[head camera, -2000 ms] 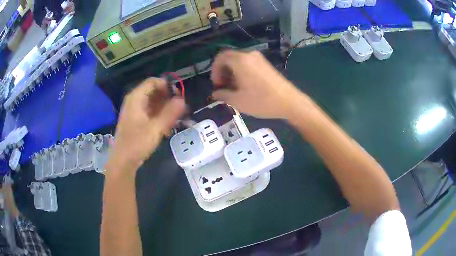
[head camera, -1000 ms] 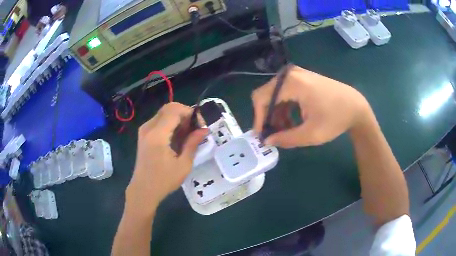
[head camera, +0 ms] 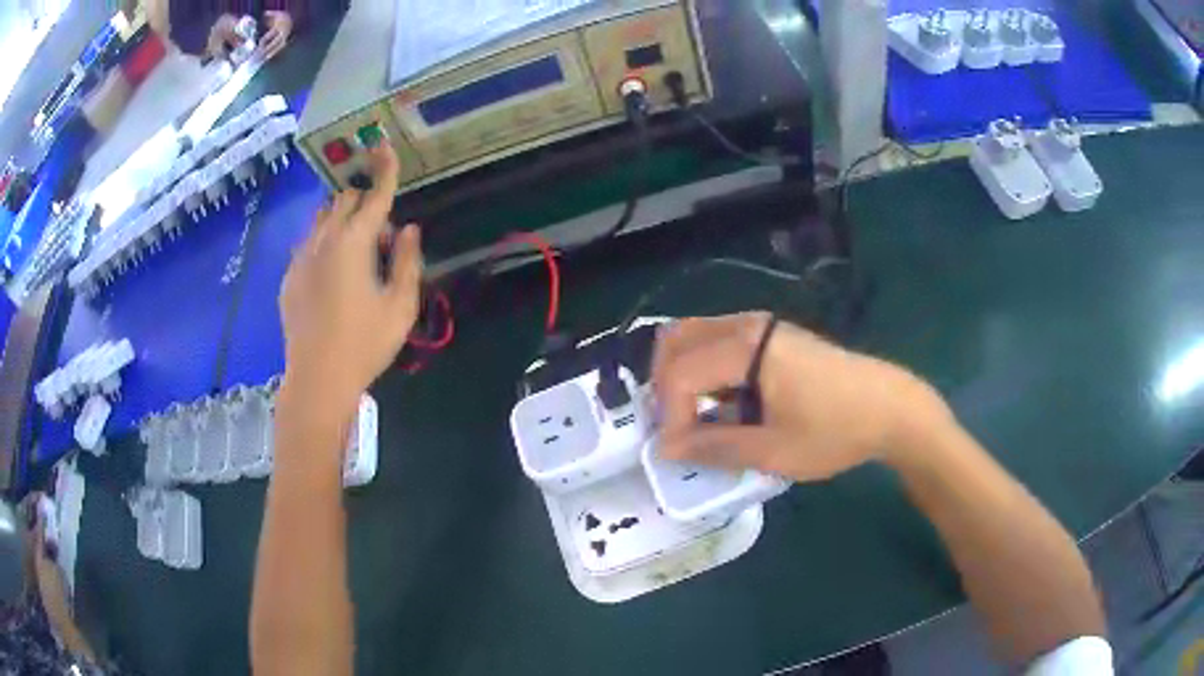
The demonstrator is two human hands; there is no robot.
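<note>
The power strip [head camera: 621, 535] lies on the bench with two white plug adapters on it. The left adapter [head camera: 561, 429] has a black plug [head camera: 615, 387] at its USB side. The right adapter [head camera: 693, 489] is partly hidden under my right hand [head camera: 779, 396], which holds a dark test lead with a small metal tip over it. My left hand [head camera: 346, 297] is raised at the tester [head camera: 508, 106], index fingertip at the green button [head camera: 371, 136]; I see nothing held in it. The tester's lamp is not lit bright.
A red lead [head camera: 552, 284] loops below the tester. Rows of white adapters [head camera: 218, 429] stand at left, with more on the blue mat [head camera: 198, 317]. Two adapters [head camera: 1010, 172] stand at right, several on the far blue mat [head camera: 1017, 99]. Another person's hands [head camera: 251, 33] show at the far left.
My left hand has left the left adapter and moved up to the tester's buttons. The black plug now shows at that adapter. The green lamp has gone dim. My right hand stays over the right adapter.
</note>
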